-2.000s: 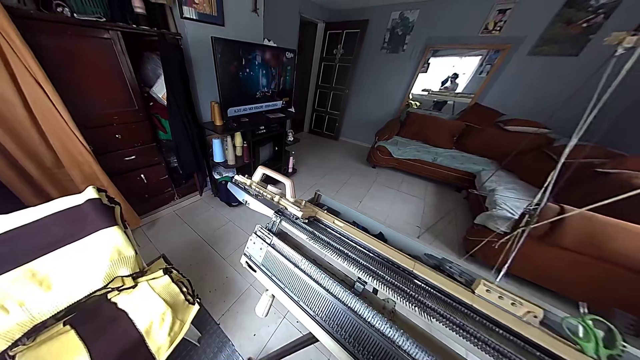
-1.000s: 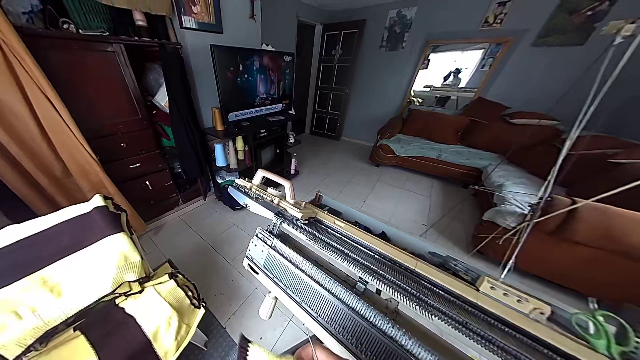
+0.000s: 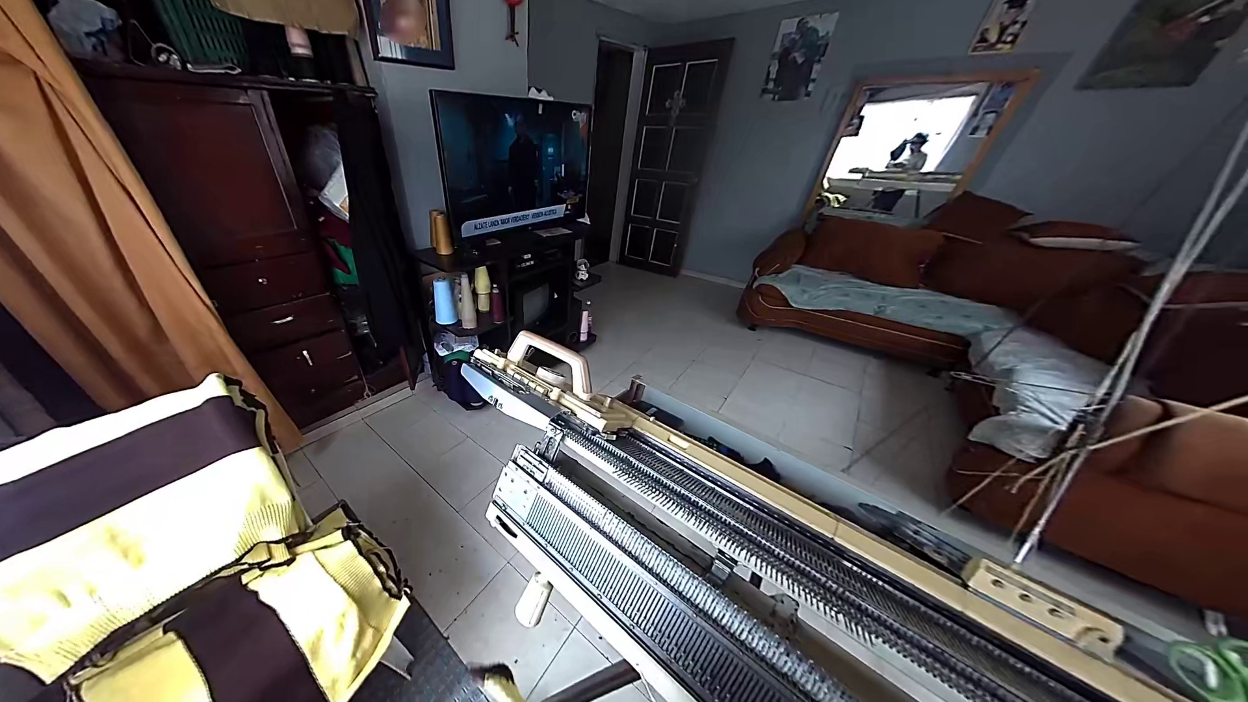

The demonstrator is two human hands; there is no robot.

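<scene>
Neither of my hands shows in the head view. A knitting machine with two needle beds runs diagonally from the centre to the lower right, its front needle bed (image 3: 634,575) nearest to me. The carriage (image 3: 551,375) with its cream handle sits at the far left end of the rear bed. At the bottom edge a small bit of yellowish knit (image 3: 500,682) with a dark border pokes into view, cut off by the frame. Striped yellow and dark knitted fabric (image 3: 146,487) lies in folds at the left. Green-handled scissors (image 3: 1209,668) rest at the lower right.
Yarn strands (image 3: 1102,400) hang in a tangle above the machine's right part. Beyond stand a brown sofa (image 3: 877,322), a television (image 3: 512,161) over yarn cones (image 3: 446,300), and a dark wooden wardrobe (image 3: 195,166). A pale cylindrical part (image 3: 533,600) juts below the front bed.
A hand and a bit of knit showed at the bottom edge one second ago; the hand is now out of view and only a little of the knit shows.
</scene>
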